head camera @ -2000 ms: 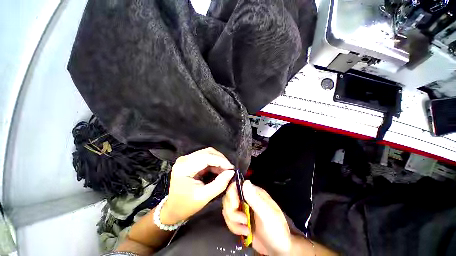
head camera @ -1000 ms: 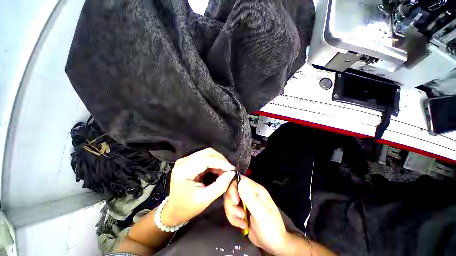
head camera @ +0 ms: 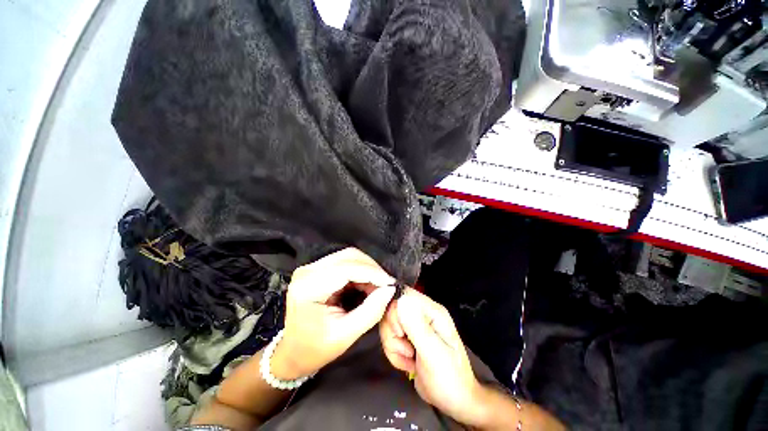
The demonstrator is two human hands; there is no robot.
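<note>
The charcoal garment piece (head camera: pixel 253 126) hangs from the table edge towards the lap, its narrow lower edge running down to my fingertips. My left hand (head camera: pixel 337 307) pinches that edge between thumb and index finger. My right hand (head camera: pixel 429 349) touches it at the fingertips, its fingers curled around the thread snips or seam ripper (head camera: pixel 412 375). Only a small yellow bit of the tool shows below the fingers; its tip and the rest are hidden. I cannot tell any loose thread at the fingertips.
The sewing machine (head camera: pixel 581 67) stands at the upper right on the white, red-edged table (head camera: pixel 505 168). A black plate (head camera: pixel 610 153) with a hanging dark strip and a smartphone (head camera: pixel 745 189) lie there. A bundle of black strips (head camera: pixel 181 286) and olive-green cloth (head camera: pixel 210 345) are at the left.
The tool, earlier visible with its dark point and yellow-and-black handle, has turned or slid mostly out of sight in my right hand. My left hand keeps its pinch on the cloth.
</note>
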